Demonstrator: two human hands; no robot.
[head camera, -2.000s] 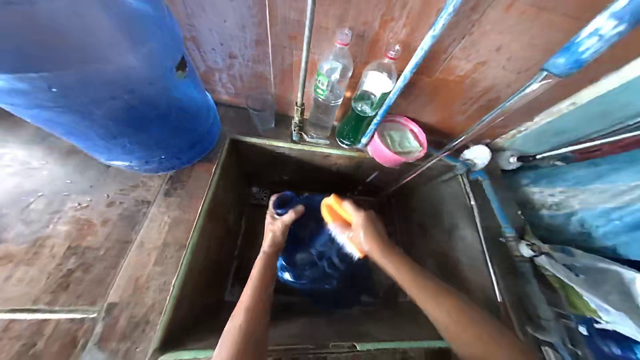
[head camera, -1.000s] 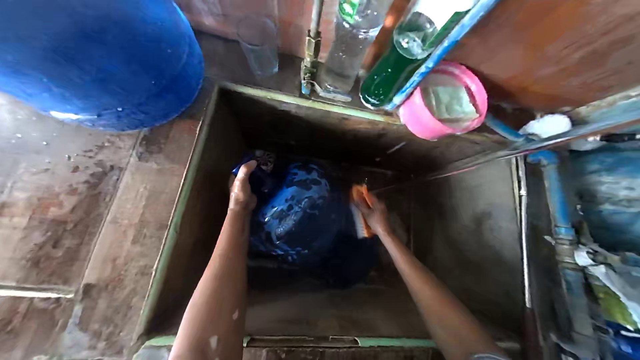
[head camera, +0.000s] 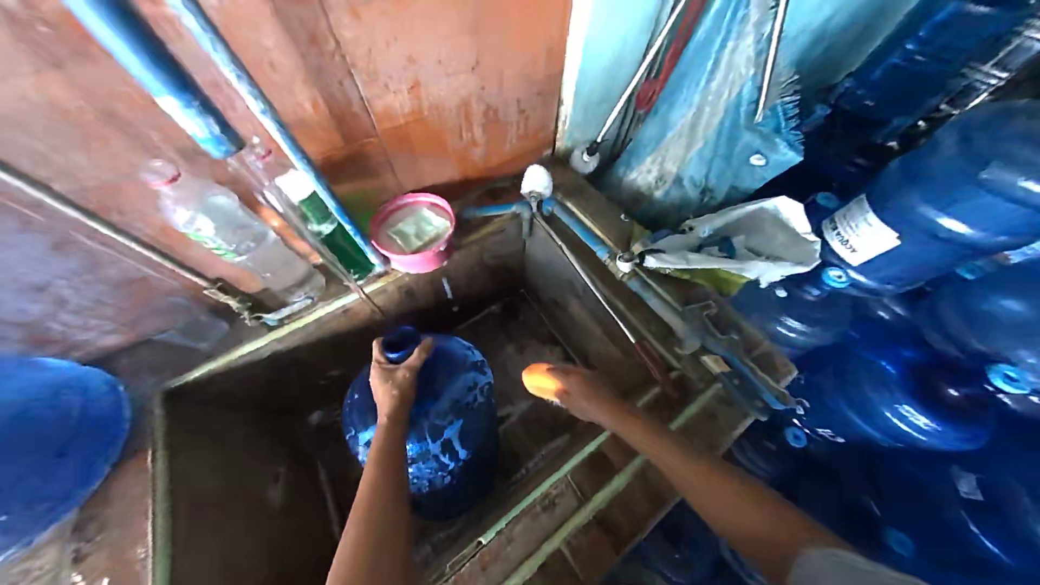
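A large blue plastic water jug (head camera: 455, 422) with patches of white suds stands in the basin (head camera: 244, 479), its neck toward the camera. My left hand (head camera: 396, 378) grips the jug's neck, fingers and thumb on either side of the mouth. To the right of the jug, and apart from it, my right hand (head camera: 581, 394) holds an orange scrub brush (head camera: 542, 382); its bristles are mostly hidden.
Along the basin's back edge are a clear bottle (head camera: 236, 231), a bottle of green liquid (head camera: 337, 236) and a pink tub (head camera: 414, 231). Blue pipes (head camera: 581, 227) run along the right edge, with several blue jugs (head camera: 902, 390) beyond. A blue barrel (head camera: 57, 447) is at far left.
The jug, lying on its side earlier, now stands with its neck up. My right hand has moved the brush off the jug. The view has swung right.
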